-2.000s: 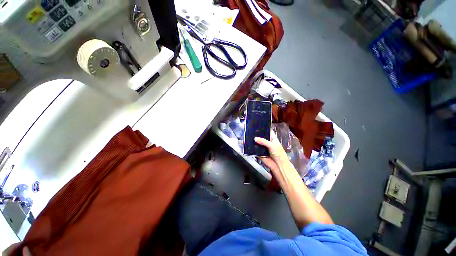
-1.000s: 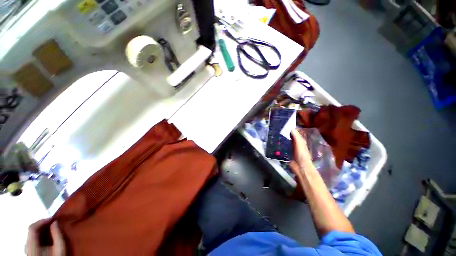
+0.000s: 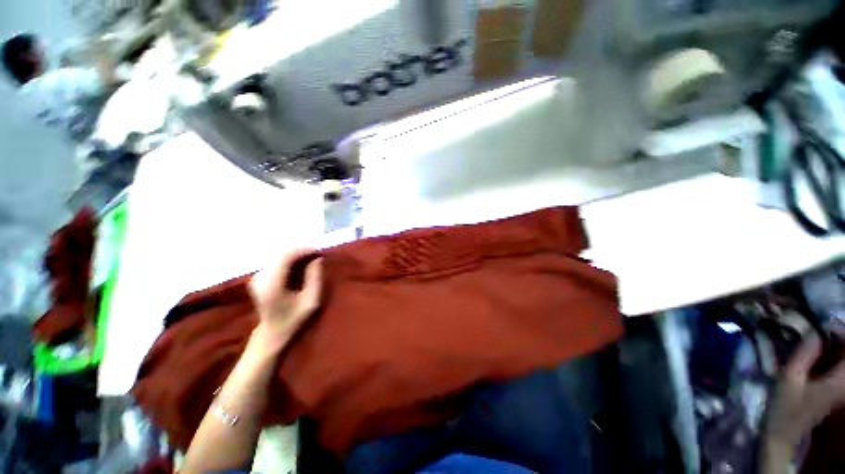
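A rust-brown garment piece (image 3: 463, 319) lies along the front of the white machine table and hangs over my lap, its ribbed strip near the upper edge. My left hand (image 3: 287, 294) is on its upper left part, fingers and thumb curled on the cloth near the edge. The needle area (image 3: 335, 192) of the white sewing machine is just behind the cloth, blurred. My right hand (image 3: 799, 398) is low at the right edge, blurred and cut off. A dark shape is beside its fingers; I cannot tell whether it is the phone.
The machine body (image 3: 398, 79) reads "brother". Black-handled scissors (image 3: 815, 185) and a green tool (image 3: 769, 153) lie at the table's right end. A bin (image 3: 681, 398) with mixed cloth is below right. A green tray (image 3: 111, 278) is at left. A person (image 3: 60, 88) is at the far upper left.
The view has swung left, bringing the machine head and green tray in. My right hand is now at the right edge; the phone no longer shows clearly. My left hand stays on the garment.
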